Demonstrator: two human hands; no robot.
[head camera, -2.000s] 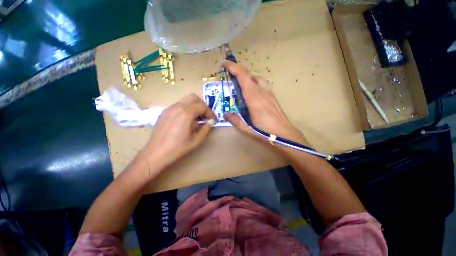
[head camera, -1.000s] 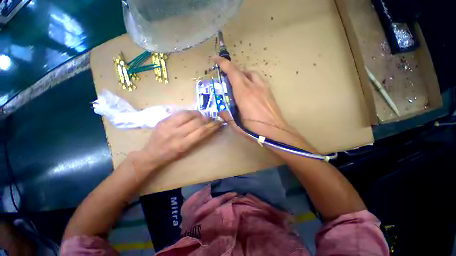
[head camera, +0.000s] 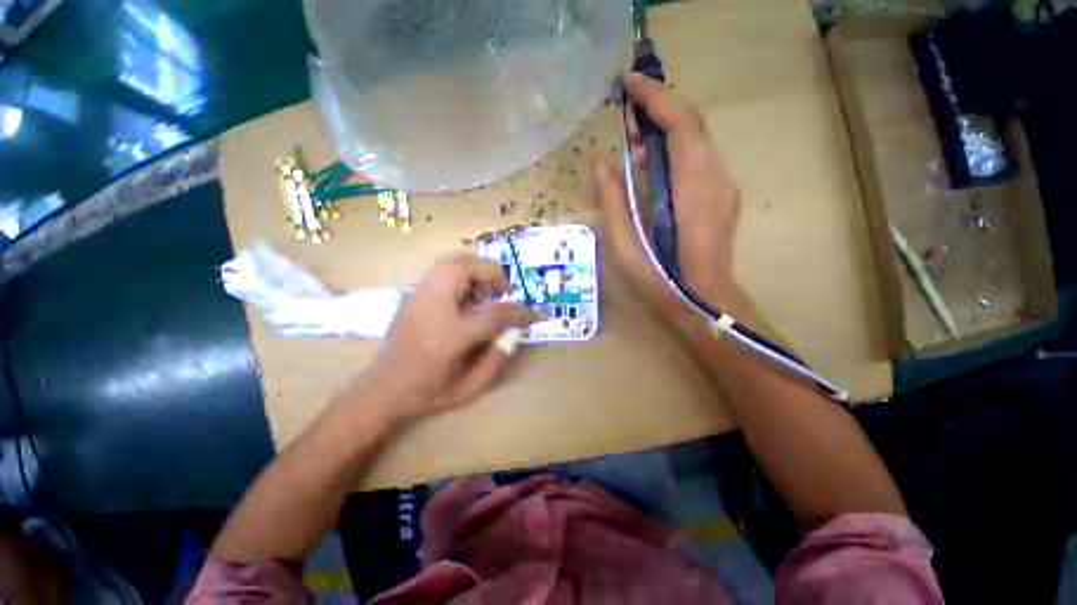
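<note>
The white plastic housing (head camera: 587, 319) lies on the cardboard with a blue-green circuit board (head camera: 567, 287) inside. A green lead (head camera: 516, 262) crosses the board's left part. My left hand (head camera: 443, 343) is at the housing's left side, fingertips over the board, a small white cap on one fingertip. Its fingers hide that corner, and whether they grip anything is unclear. My right hand (head camera: 697, 195) is shut on the soldering iron (head camera: 657, 177), right of and above the housing, off the board. The iron's tip is near the top edge, hard to make out.
A clear fume hood (head camera: 472, 95) hangs above the housing and partly covers the green lead bundle (head camera: 309, 203). A crinkled white bag (head camera: 313, 305) lies left. The iron's cord (head camera: 768, 349) trails over my right wrist. A cardboard tray (head camera: 872, 225) at right holds a pale stick (head camera: 925, 280).
My right hand has lifted the iron up and right, away from the board. My left fingers have moved from the housing's lower edge to its left side. The hood shows larger and lower in view.
</note>
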